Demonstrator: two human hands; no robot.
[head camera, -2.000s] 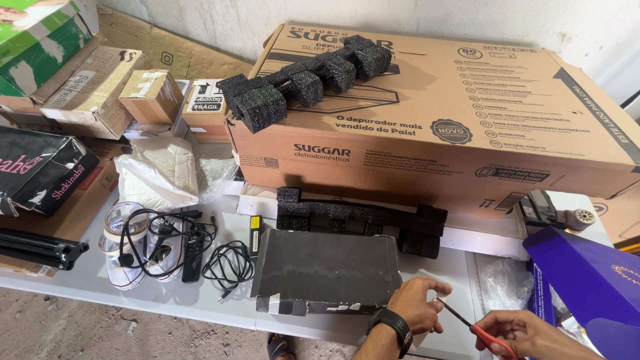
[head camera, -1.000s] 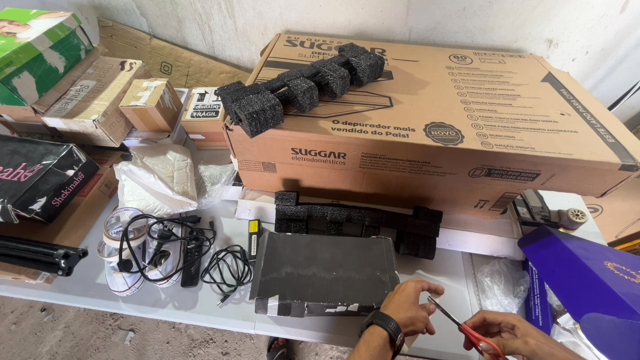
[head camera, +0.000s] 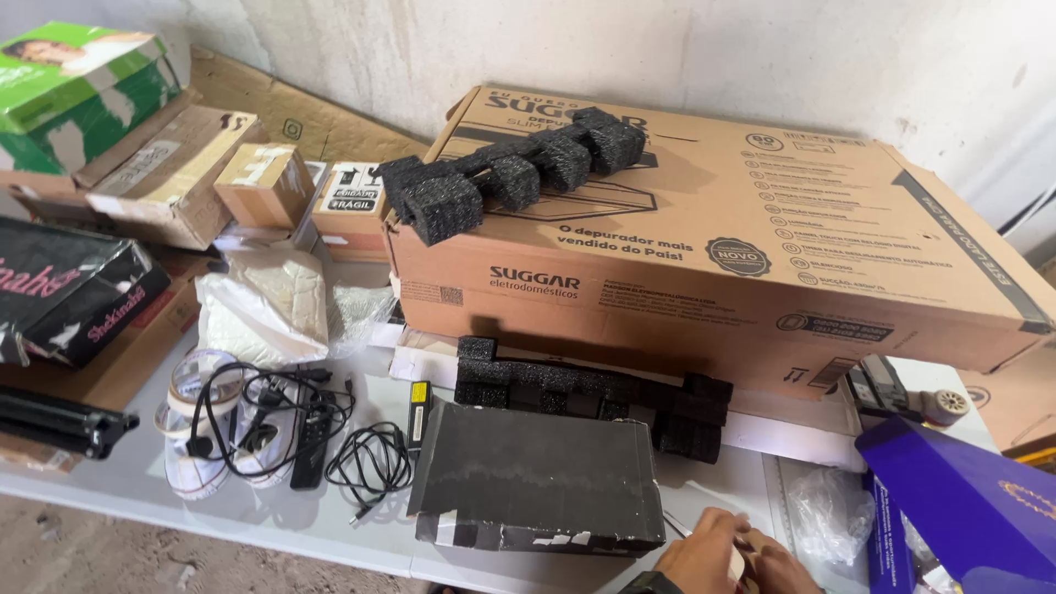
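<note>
At the bottom right, just right of a worn black cardboard box (head camera: 536, 478), my left hand (head camera: 701, 554) and my right hand (head camera: 774, 565) are close together. The metal blades of a pair of scissors (head camera: 676, 525) show past the left edge of my left hand. A trace of red handle shows low beside my right hand. A small pale rounded thing (head camera: 737, 566) lies between the hands; what it is and how my left fingers meet it is unclear. A black band is on my left wrist. Both palms and most of the scissors are hidden.
Behind stands a large Suggar carton (head camera: 643, 330) with black foam (head camera: 520, 173) on top and more foam (head camera: 577, 388) in front. Cables (head camera: 371, 466), tape rolls (head camera: 194, 379) and a white bag (head camera: 264, 313) lie left. A purple box (head camera: 957, 495) and clear plastic (head camera: 829, 507) are right.
My hands have come together, lower in the view. The scissors, whose red handles were plain in my right hand, are now mostly hidden; a pale rounded thing shows between the hands.
</note>
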